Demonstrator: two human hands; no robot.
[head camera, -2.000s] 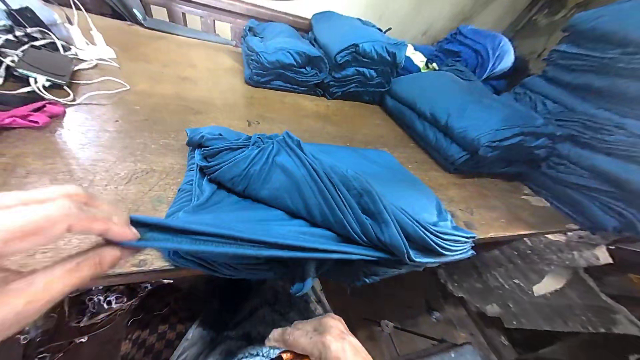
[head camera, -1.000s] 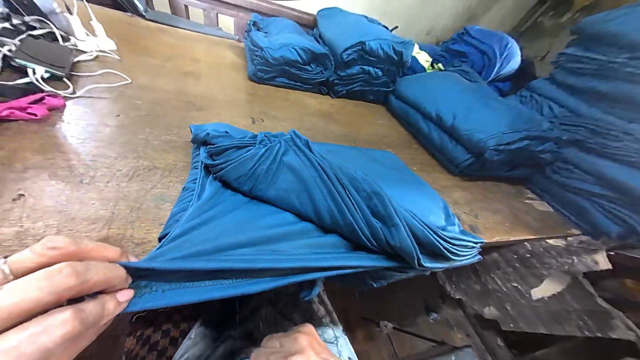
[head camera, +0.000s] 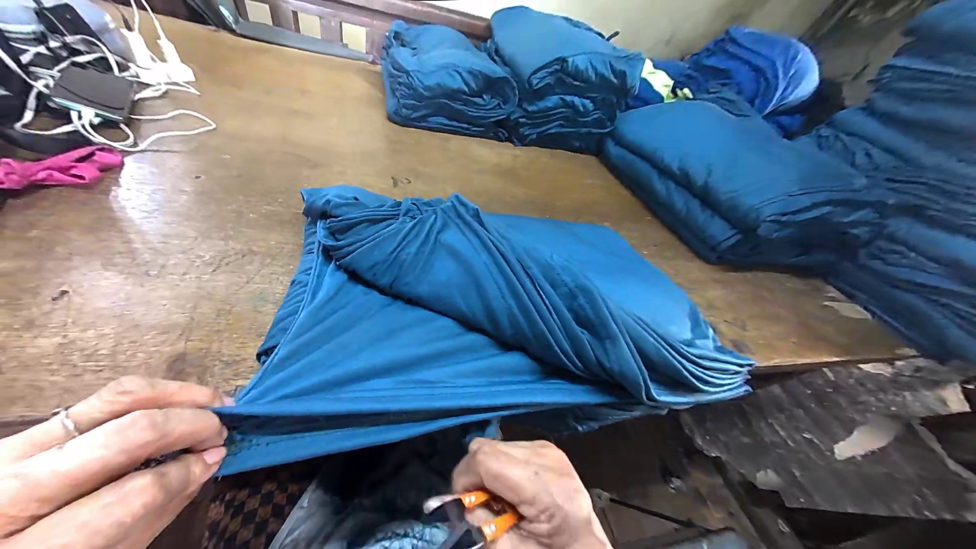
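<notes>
A stack of folded blue fabric (head camera: 457, 305) lies at the table's front edge, its upper layers bunched diagonally. My left hand (head camera: 114, 450), with a ring on one finger, pinches the front left corner of a layer and holds its hem stretched out past the table edge. Below the hem, my right hand (head camera: 526, 488) is closed around a small orange-handled tool (head camera: 496, 524), perhaps thread snips; its blades are partly hidden. A short bit of blue cloth shows just above the right hand's fingers.
The wooden table (head camera: 229, 229) carries more folded blue stacks (head camera: 564, 61) at the back and a large pile of blue fabric (head camera: 915, 191) at right. White cables (head camera: 152, 69), a dark device (head camera: 91, 91) and a pink cloth (head camera: 69, 166) lie at left. Worn boards (head camera: 823, 435) sit lower right.
The left hand has moved down, drawing the fabric layer wider over the table's front edge. The right hand has risen towards the hem, and its orange-handled tool shows more plainly than one second ago.
</notes>
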